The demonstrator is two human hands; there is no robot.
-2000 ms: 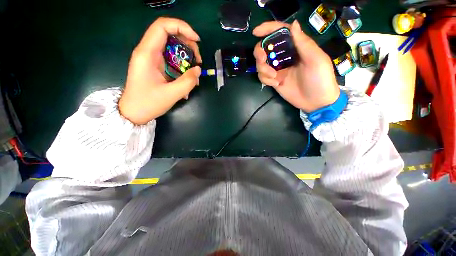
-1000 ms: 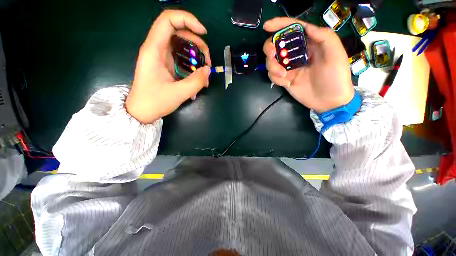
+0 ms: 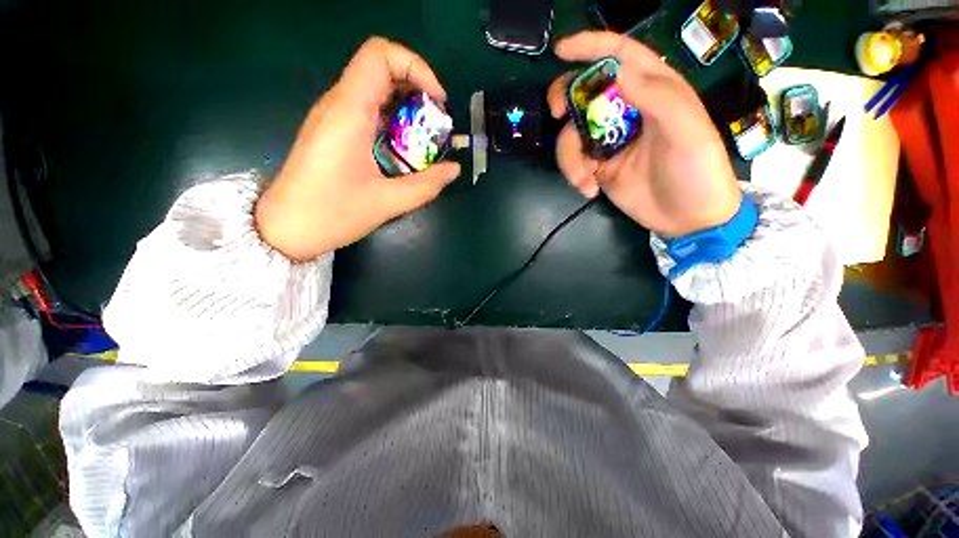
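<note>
My left hand point(image 3: 342, 168) holds a smartwatch unit point(image 3: 417, 135) with a teal rim and a lit multicolour screen, between the thumb and curled fingers. My right hand point(image 3: 662, 147) holds a second smartwatch unit point(image 3: 608, 116), tilted, its screen lit in pink, yellow and green. Between the hands a dark square piece point(image 3: 515, 124) with a small blue lit mark lies on the mat. A pale upright strip point(image 3: 478, 137) stands at its left side. A thin black cable point(image 3: 531, 257) runs from near my right hand to the bench edge.
A dark watch unit point(image 3: 519, 23) lies at the far side. Opened watch housings point(image 3: 709, 32) lie at the upper right, near a cream paper sheet point(image 3: 857, 200) with a red and black marker point(image 3: 820, 168). A yellow round jar point(image 3: 881, 50) and red tray point(image 3: 936, 210) are far right.
Both watch screens have changed from dark menu lists with coloured dots to multicolour pictures. My left fingers have opened a little from the watch. The right watch has tilted and moved slightly down.
</note>
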